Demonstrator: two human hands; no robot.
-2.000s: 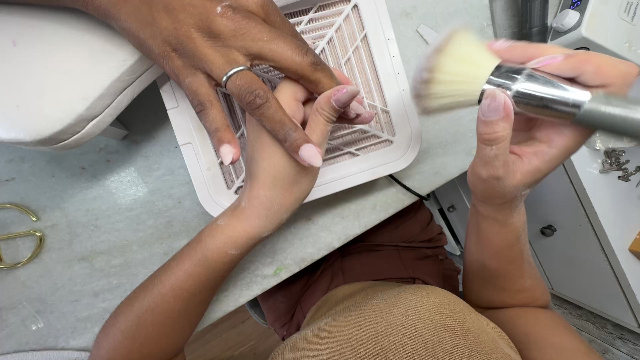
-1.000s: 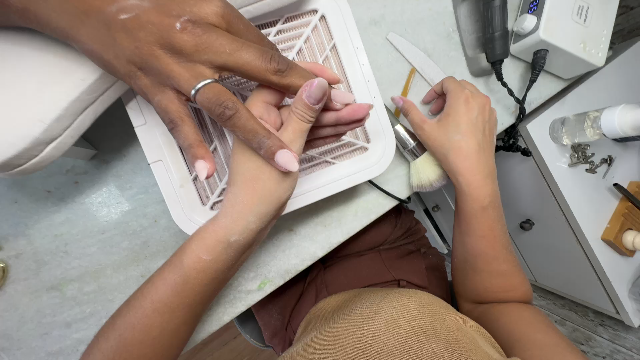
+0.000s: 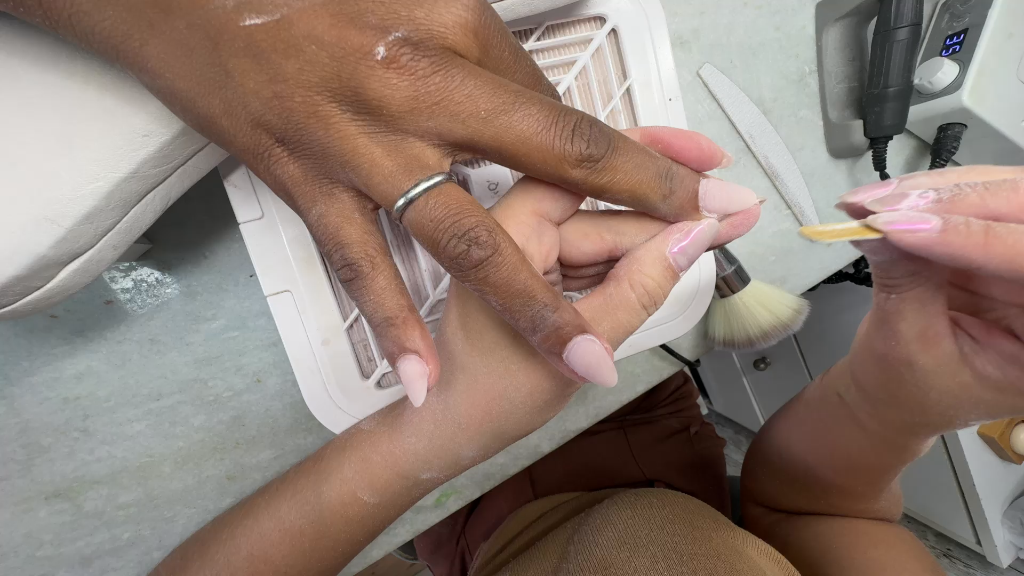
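My left hand [image 3: 608, 264] lies palm up under another person's hand [image 3: 376, 120], its thumb and fingers closed around one finger near the pale pink nail. That hand wears a silver ring [image 3: 424, 194] and has light dust on its skin. Both hands rest over a white nail dust collector [image 3: 308, 360] with a slatted grille. At the right, my right hand [image 3: 944, 264] pinches a thin wooden cuticle stick [image 3: 840, 232], its tip pointing left, apart from the other person's nails. A soft dust brush [image 3: 756, 314] with cream bristles lies between the two hands, its handle partly hidden.
A grey nail file [image 3: 760, 144] lies on the marble-look table behind the brush. An electric nail drill handpiece [image 3: 892, 72] and its white control unit [image 3: 988, 88] stand at the back right. A white padded armrest [image 3: 80, 160] is at the left, white drawers [image 3: 944, 488] at the lower right.
My right hand put down the brush it held two seconds ago and now holds the wooden stick, which lay beside the file a second ago. My left hand keeps its hold. The view has moved closer.
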